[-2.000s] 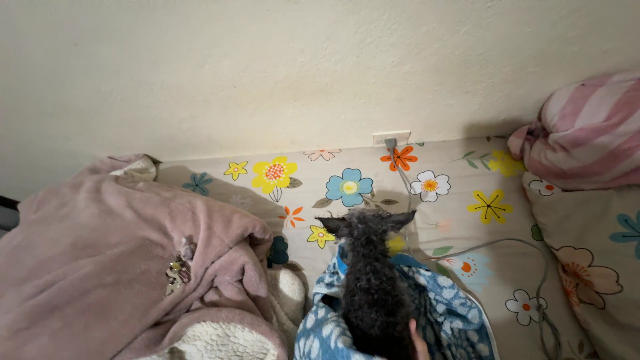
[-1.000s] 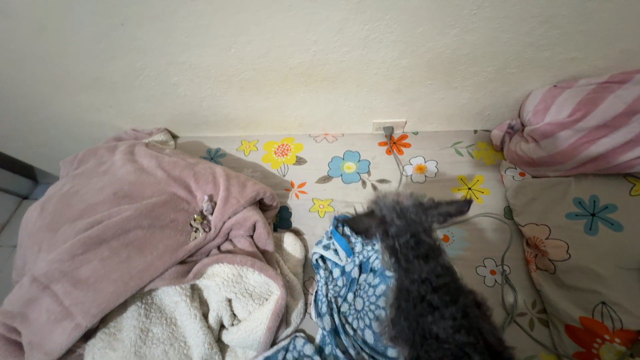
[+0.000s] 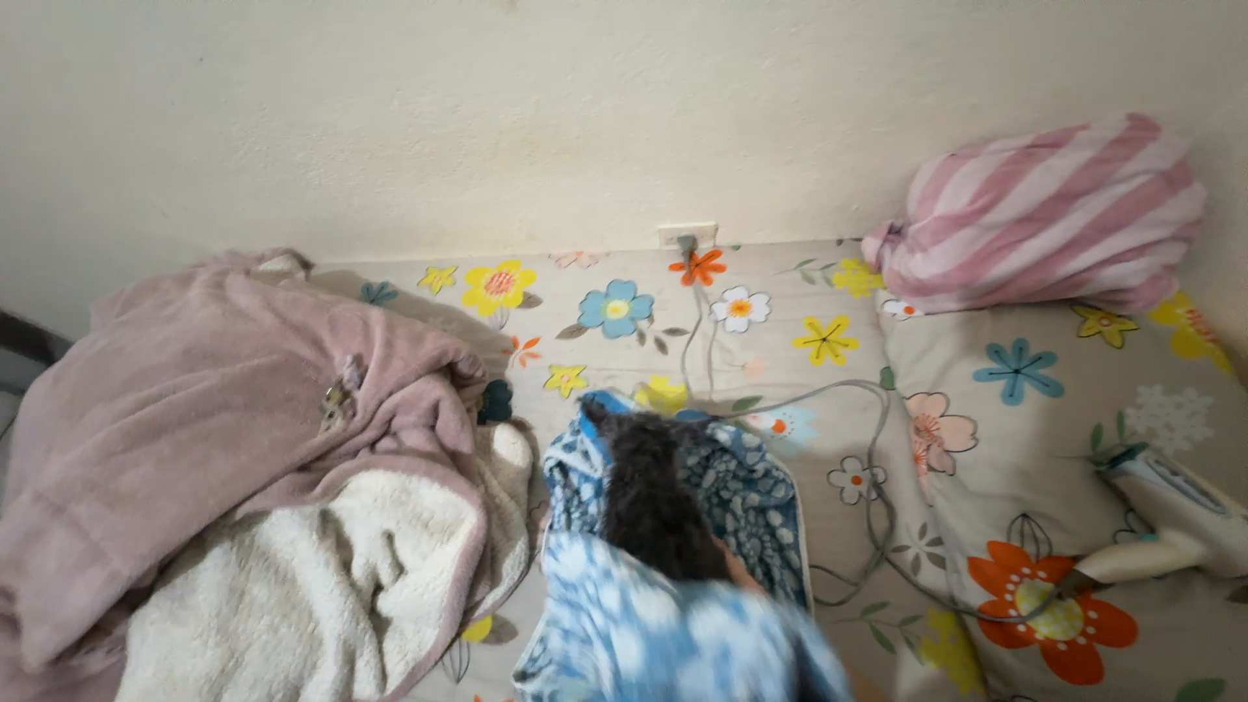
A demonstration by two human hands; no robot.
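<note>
A dark, curly-haired small dog [image 3: 651, 497] is on a blue and white patterned towel [image 3: 624, 624] at the bottom middle, its head toward the wall. A blurred fold of the towel covers its rear. Part of my right hand [image 3: 738, 567] shows at the dog's right flank, between the fur and the towel; most of it is hidden, so what its fingers do cannot be told. My left hand is not visible.
A pink fleece blanket [image 3: 224, 409] is heaped at left. A hair dryer [image 3: 1170, 517] lies at right, its grey cord [image 3: 882, 507] running toward a wall outlet [image 3: 673, 234]. A pink striped bundle [image 3: 1053, 214] rests on the pillow [image 3: 1024, 419].
The dog, further right and largely off the towel one second ago, is now on it. A towel fold has come over its rear. The view has shifted, showing the hair dryer.
</note>
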